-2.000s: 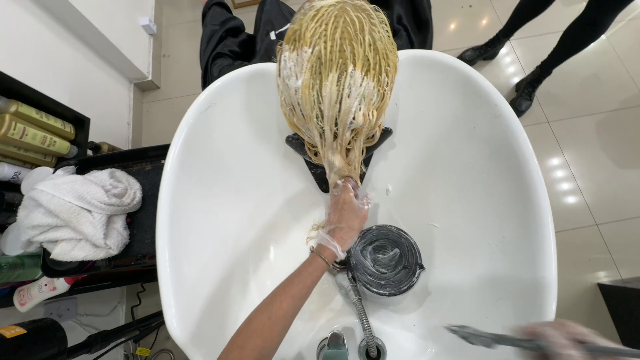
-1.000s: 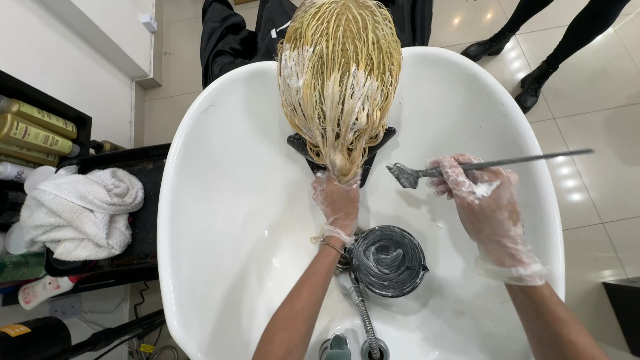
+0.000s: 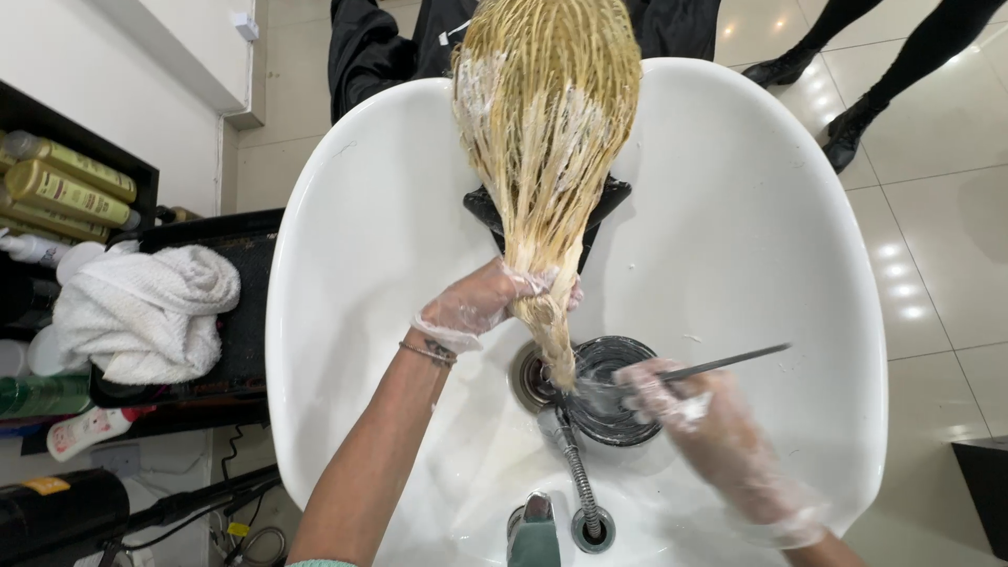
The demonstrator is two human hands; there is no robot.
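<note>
Blond hair (image 3: 551,134) coated with white cream hangs from a person's head into a white shampoo basin (image 3: 370,236). My left hand (image 3: 488,299), in a clear plastic glove, is closed around the gathered hair, whose ends stick out below. My right hand (image 3: 693,417), gloved and blurred by motion, grips a dark tint brush by its handle (image 3: 732,360). The brush's bristle end is blurred, over a black round bowl (image 3: 618,346) with pale cream in it, close to the hair ends. The bowl sits in the basin, right of the drain (image 3: 529,374).
A shower head on a metal hose (image 3: 581,476) lies near the bowl, with a faucet (image 3: 535,528) at the basin's bottom edge. To the left, a white towel (image 3: 150,315) rests on a black tray (image 3: 256,276), with several bottles (image 3: 71,197) beyond. Another person's legs (image 3: 906,71) are upper right.
My right hand has moved left and down with the brush, from open basin space to the bowl. The hair ends now hang below my left hand, and the drain beside the bowl shows.
</note>
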